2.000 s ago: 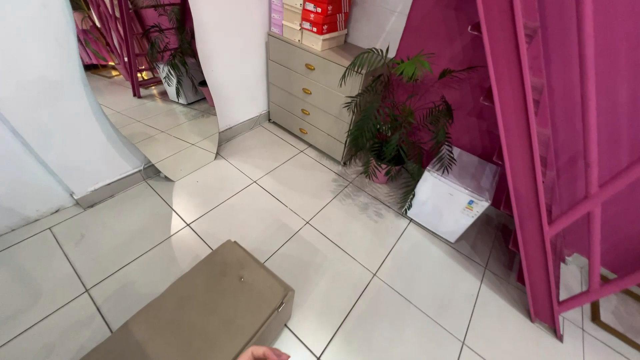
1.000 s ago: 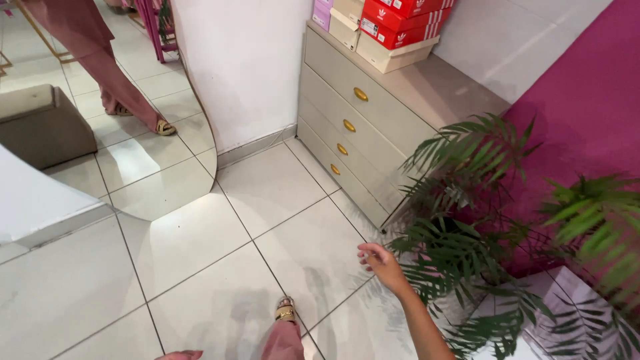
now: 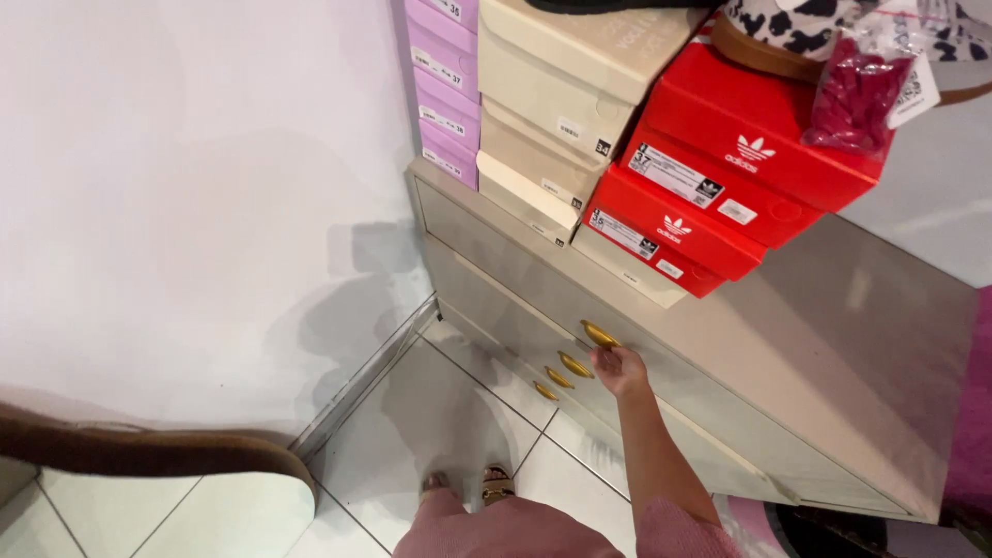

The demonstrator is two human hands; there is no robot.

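Observation:
My right hand (image 3: pixel 618 369) is at the top drawer of a beige chest of drawers (image 3: pixel 837 364), its fingers curled under a gold cup-shaped handle (image 3: pixel 599 334). The top drawer looks closed. Below it, several more gold handles (image 3: pixel 575 364) run down the front. On top stand red Adidas shoe boxes (image 3: pixel 701 225), cream shoe boxes (image 3: pixel 554 101) and lilac shoe boxes (image 3: pixel 446 93). A cow-print shoe (image 3: pixel 783 31) rests on the upper red box, beside a clear bag with deep pink contents (image 3: pixel 860 93). My left hand is out of view.
A white wall (image 3: pixel 217 217) rises at the left, with a wavy-edged mirror (image 3: pixel 209 511) below it. My sandalled feet (image 3: pixel 497 484) stand on the tiled floor (image 3: pixel 418 395). A pot (image 3: pixel 829 531) is beside the chest at the lower right.
The view has moved much closer to the chest. My right hand, in the air near the palm leaves a second ago, is now at the top drawer's handle.

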